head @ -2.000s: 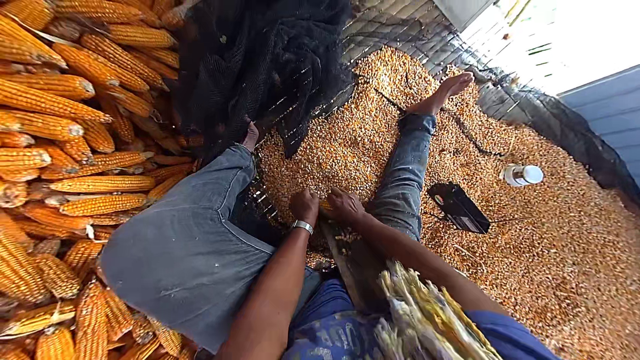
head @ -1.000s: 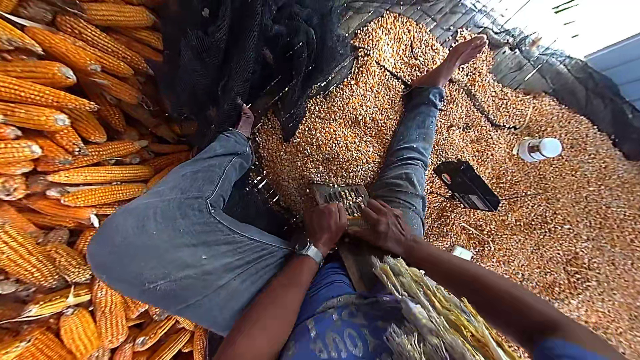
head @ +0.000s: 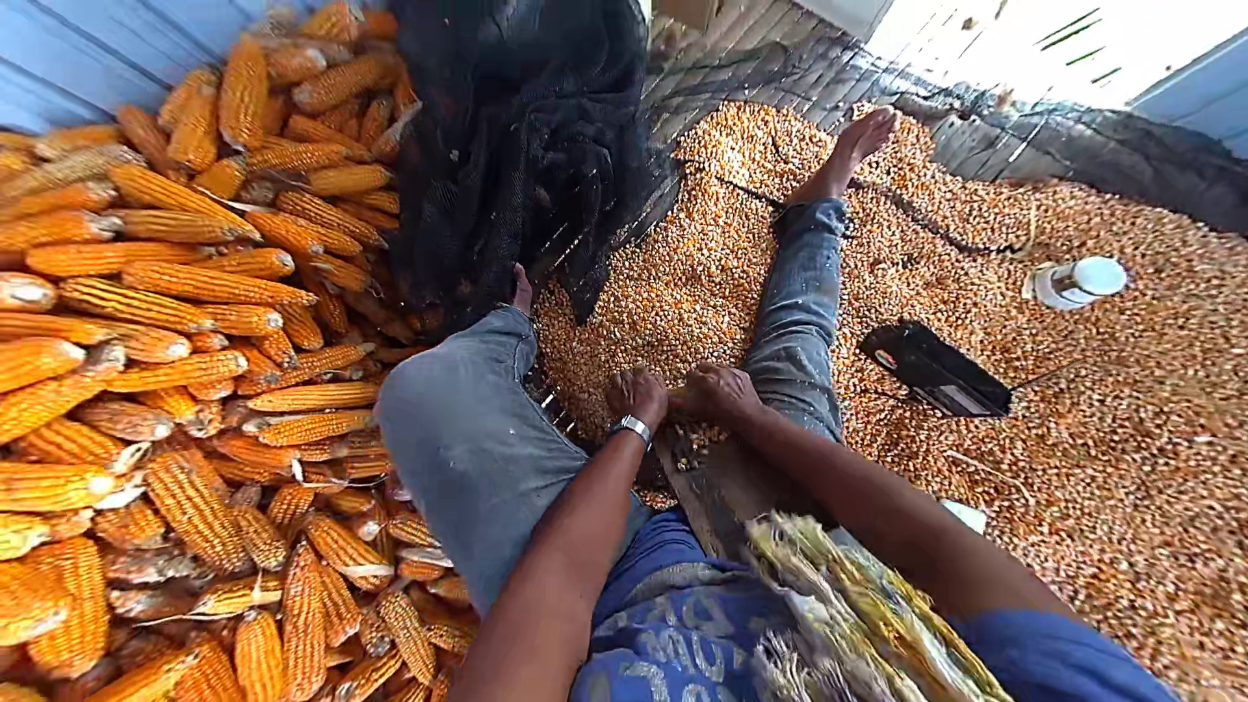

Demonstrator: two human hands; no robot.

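Note:
Between my legs a wooden board (head: 726, 487) slopes down onto the loose corn kernels (head: 673, 292). Both of my hands are closed at its far end, around a corn cob (head: 680, 403) of which only a small part shows between them. My left hand (head: 639, 395), with a metal-band watch (head: 634, 427) at the wrist, grips the left end of the cob. The right end is in my right hand (head: 720, 392), beside my right leg. A few kernels lie on the board just below my hands. The working face of the board is hidden under my hands.
Whole corn ears (head: 195, 283) are heaped at the left against a blue wall (head: 88, 58). A black net (head: 517, 146) lies ahead. On the kernels at the right are a black radio-like device (head: 936, 370) and a white-lidded jar (head: 1077, 283). Dry husks (head: 858, 614) hang near my chest.
Both hands have moved away from my body to the far end of the board, covering the part with rows of metal that showed a second ago. The view has shifted toward the left.

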